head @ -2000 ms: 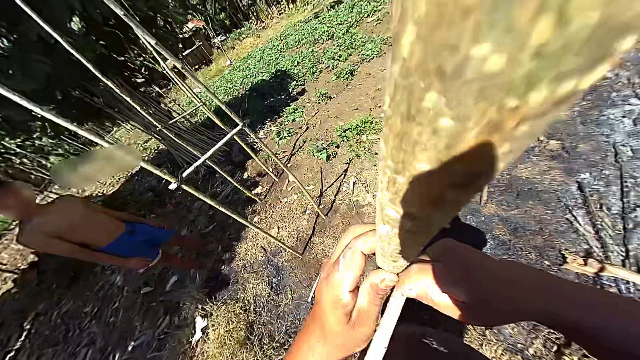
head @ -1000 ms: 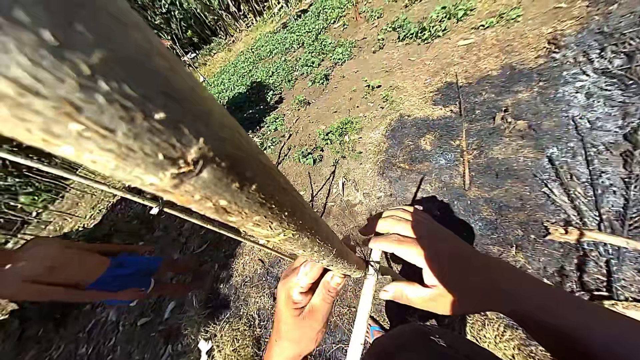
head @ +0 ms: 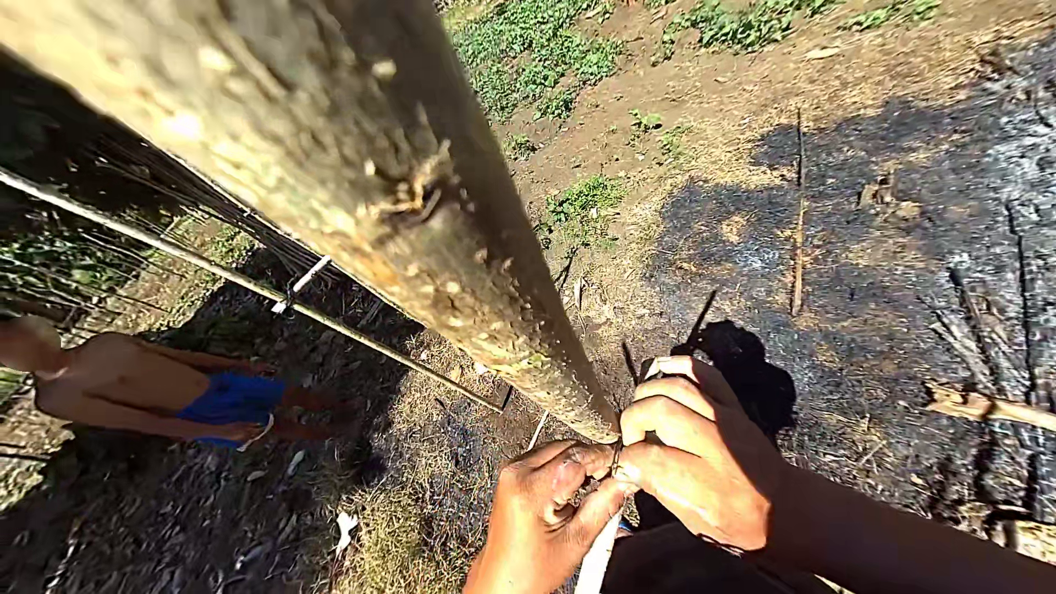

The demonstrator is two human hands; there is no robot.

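Observation:
A thick wooden pole (head: 396, 198) with rough bark runs from the upper left down to my hands. At its lower end, my left hand (head: 549, 511) and my right hand (head: 701, 454) meet, fingertips pinching a thin dark strand (head: 616, 454) that looks like wire or cord. A pale, narrow stick (head: 599, 554) extends downward from beneath my fingers. How the strand passes around the pole and stick is hidden by my fingers.
A person in blue shorts (head: 231, 404) stands at the left. Thin poles (head: 371, 342) with a pale crosspiece (head: 311, 274) lie beyond the thick pole. Charred ground (head: 874, 272) and a split branch (head: 990, 408) are at the right, green plants (head: 536, 49) at the top.
My right hand, its fingers spread a second ago, has closed in at the joint beside my left hand. The view has shifted, and the thick pole slants from the upper left instead of the upper right.

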